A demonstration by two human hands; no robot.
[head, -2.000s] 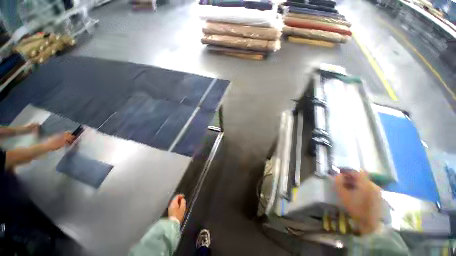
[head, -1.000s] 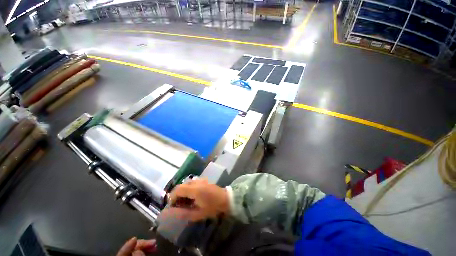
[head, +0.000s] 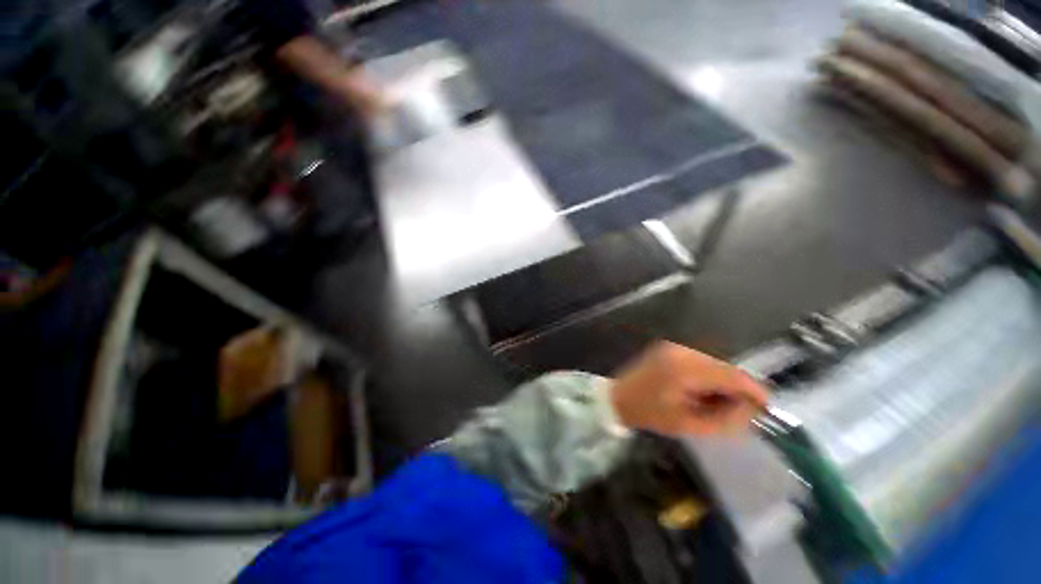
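My left hand (head: 683, 391) is bare and blurred, in a pale green cuff with a blue upper sleeve. It reaches in from the lower left, with its fingers curled on the top of the machine's end housing (head: 742, 485). My right hand is not in view. Beside the housing are a green end plate (head: 839, 496) and a long pale roller (head: 925, 371). A shaft with collars (head: 828, 331) runs along the roller's table-facing side. A corner of the blue belt (head: 987, 519) shows at the lower right.
Dark panels (head: 571, 103) cover the far part of the pale table (head: 468, 222). Another person's arm (head: 331, 78) reaches over it. An open pale-rimmed bin (head: 97, 411) stands at the lower left. Fabric rolls (head: 925, 103) lie at the upper right.
The view has swung from the belt and side board back towards the table. The earlier right hand on the housing is out of view; my left hand is now there.
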